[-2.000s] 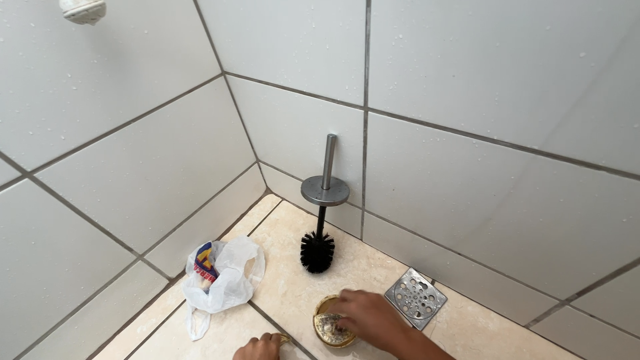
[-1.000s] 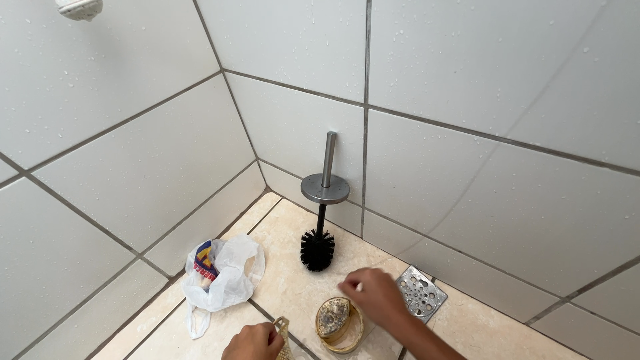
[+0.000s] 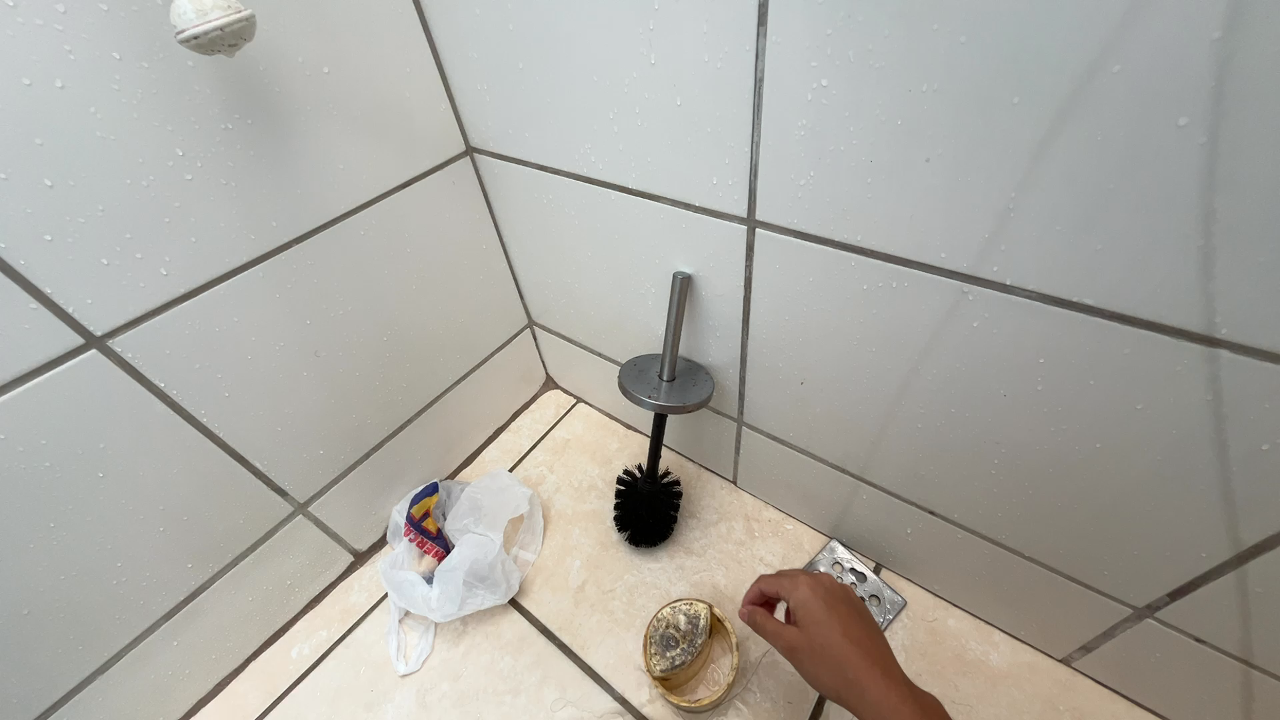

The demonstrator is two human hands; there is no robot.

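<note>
My right hand point(image 3: 825, 635) is at the lower right, its fingers curled with thumb and index close together, just right of a round yellowed drain piece point(image 3: 690, 655). Whether a thin strand is pinched between the fingertips I cannot tell. Inside the ring of that piece sits a grimy, grey-crusted insert, tilted. Behind my hand lies a square metal drain grate point(image 3: 860, 582) with holes, partly covered by the hand. My left hand is out of view.
A toilet brush point(image 3: 648, 505) with black bristles and a metal handle leans against the tiled wall. A crumpled white plastic bag point(image 3: 480, 560) lies on the beige floor tiles at left. A white fitting point(image 3: 213, 25) juts out at upper left.
My left hand, at the bottom edge beside a small patterned object one second ago, has left the view along with that object. My right hand has moved off the drain piece it touched two seconds ago.
</note>
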